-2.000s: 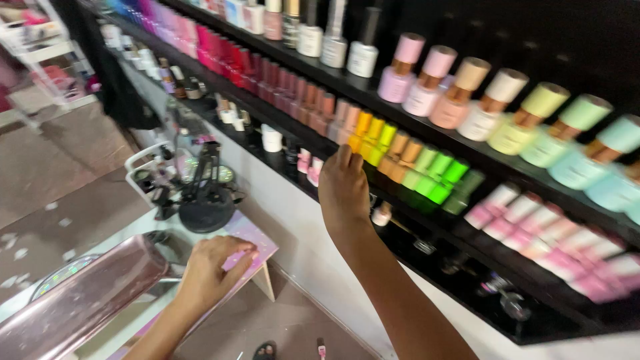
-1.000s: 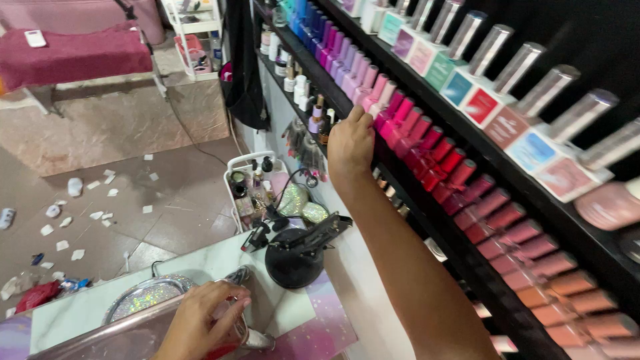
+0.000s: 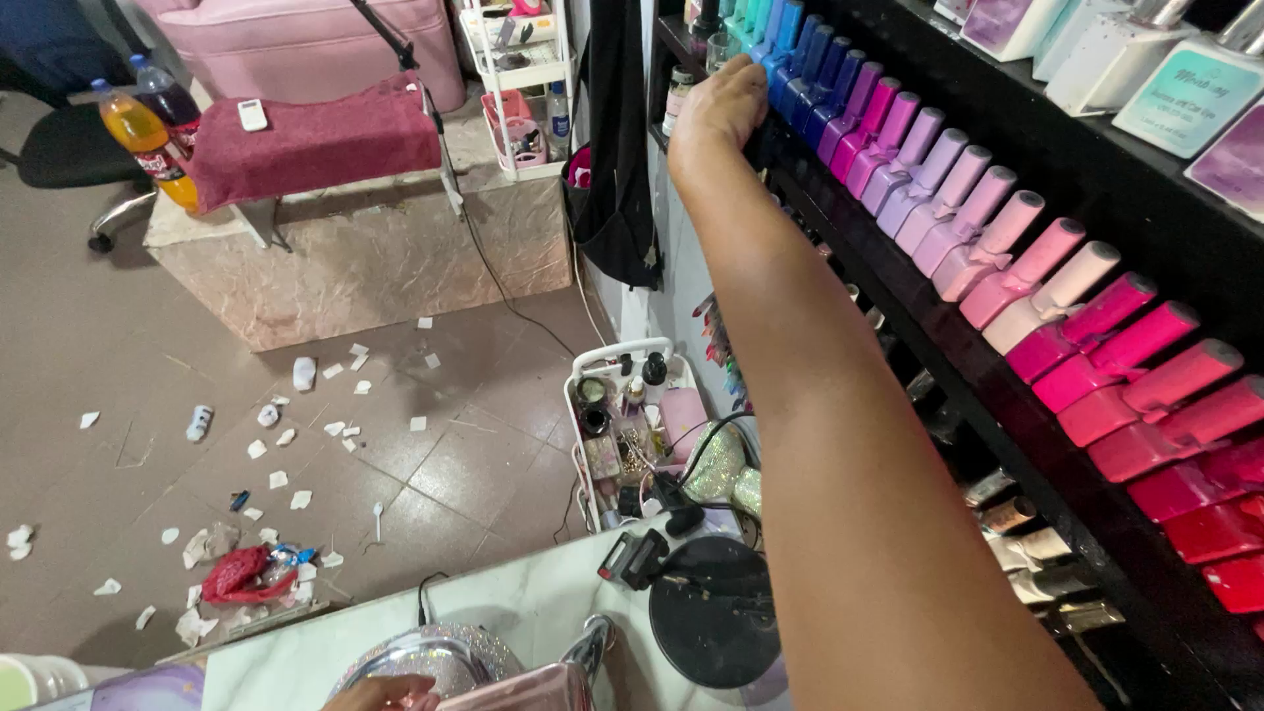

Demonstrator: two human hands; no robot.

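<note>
Rows of nail polish bottles [image 3: 928, 178] run along a black wall shelf [image 3: 849, 227], in blues, purples, pinks and reds. My right hand [image 3: 726, 99] reaches to the far end of the row, against the blue bottles [image 3: 785, 49]; its fingertips are hidden, so any grasp is unclear. A small glass jar [image 3: 677, 97] stands just left of it. At the bottom edge my left hand [image 3: 390, 694] shows only in part, beside a shiny pink metallic case [image 3: 523, 691] and a glittery round object [image 3: 444, 652] on the marble-look table [image 3: 533, 573].
A round black lamp base [image 3: 713, 607] stands on the table near a white cart [image 3: 617, 351] of supplies. White scraps and a red plastic bag [image 3: 242, 575] litter the tiled floor. Farther back are a red towel [image 3: 316, 148], drink bottles [image 3: 148, 138] and a white shelf trolley [image 3: 513, 74].
My right hand has moved along the polish row, from yellow bottles past pink ones to the blue end. The view has swung left. My left hand has dropped mostly out of view.
</note>
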